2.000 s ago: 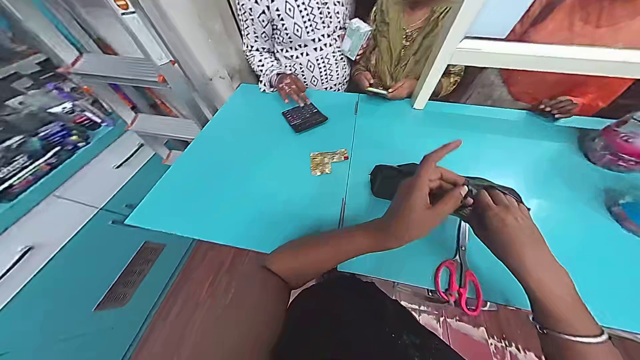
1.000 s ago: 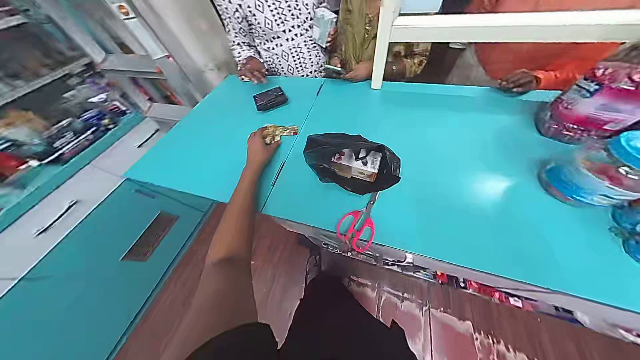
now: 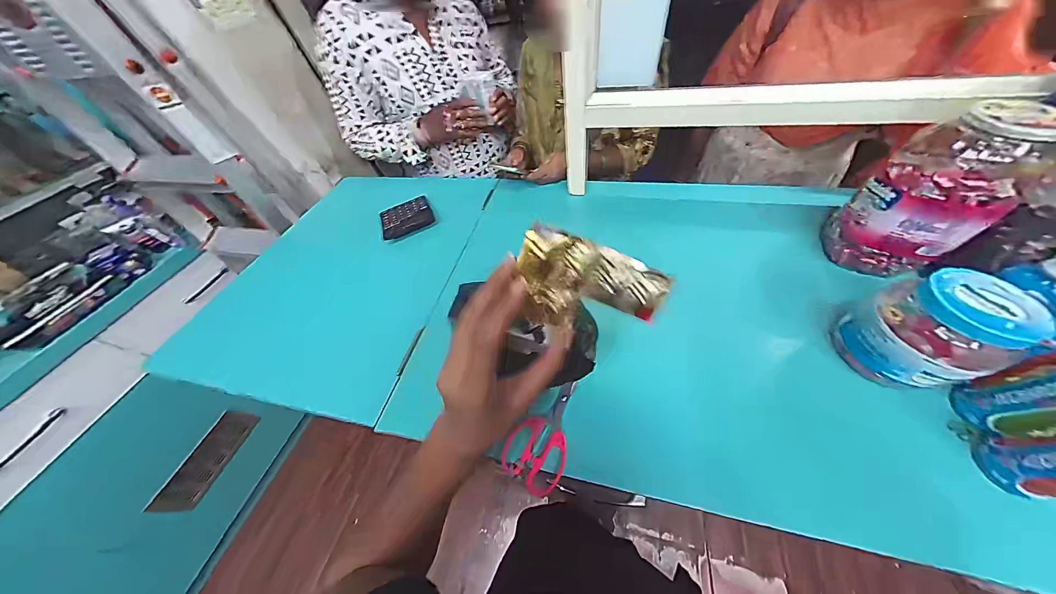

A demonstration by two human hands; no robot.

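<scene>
My left hand [image 3: 483,355] is raised over the turquoise counter [image 3: 709,396], its fingers and thumb closed on gold foil packets [image 3: 594,276], one with a red corner. Behind and below the hand lies a black plastic bag [image 3: 582,346], partly covered by it, with something pale in its mouth. A pair of scissors with pink handles [image 3: 536,450] rests at the counter's near edge, blades toward the bag. My right hand is not in view.
A black calculator [image 3: 407,218] lies at the far left of the counter. Plastic jars [image 3: 982,318] stand along the right side. Beyond the far edge are several people, one holding paper [image 3: 478,92]. A cream post [image 3: 576,124] rises there.
The foil packets, flat on the counter two seconds ago, are now lifted in my left hand above the bag. My right hand has left the view. The person in the patterned top no longer touches the calculator.
</scene>
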